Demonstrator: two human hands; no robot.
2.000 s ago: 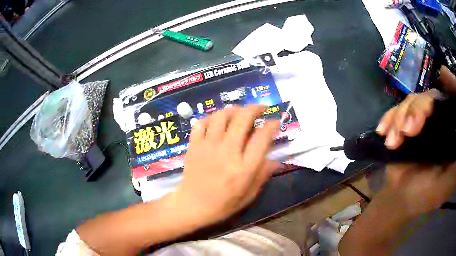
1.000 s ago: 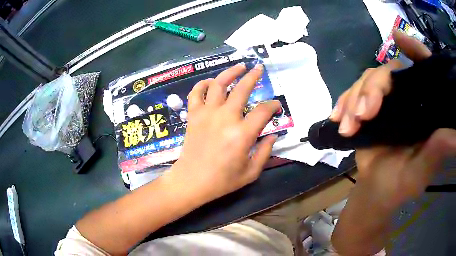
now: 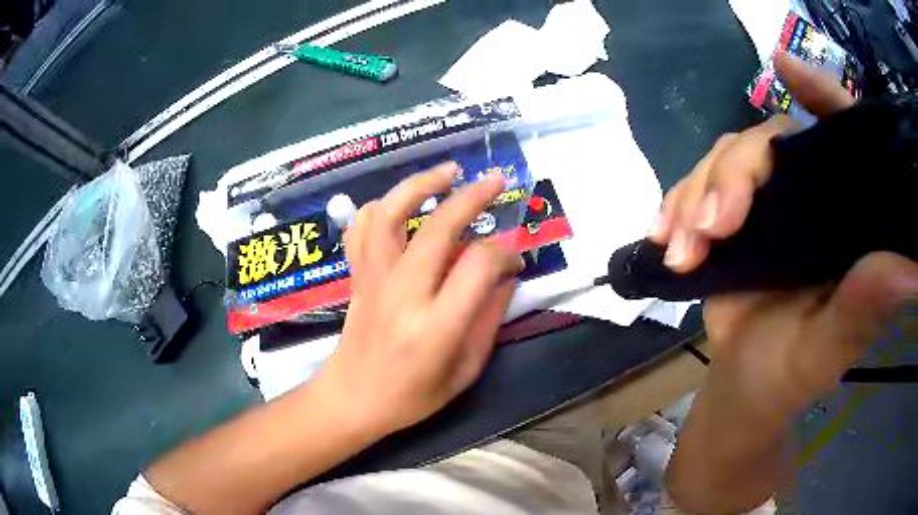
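The LED bulb display stand (image 3: 292,256), a dark printed panel with yellow characters, a red strip and clear plastic, lies on white padding in front of me. My left hand (image 3: 428,292) lies over its middle and right part, fingers spread on the front and thumb by the near edge, holding it. Small white bulbs show beside the fingers. My right hand (image 3: 730,201) is wrapped around a black electric screwdriver (image 3: 654,272). Its narrow tip points left, right of the stand and apart from it. The rear of the screwdriver blends into a dark area at right.
A clear bag of small screws (image 3: 101,246) and a black power adapter (image 3: 164,322) are at left. A green knife (image 3: 347,62) lies by the aluminium rail (image 3: 216,89). A long white piece (image 3: 35,448) is at lower left. Another printed panel (image 3: 795,60) and cords are at upper right.
The stand and bench items have shifted slightly left and up in view. The stand's near side looks tilted differently, with its red strip more exposed. The screwdriver has moved left, staying in my right hand.
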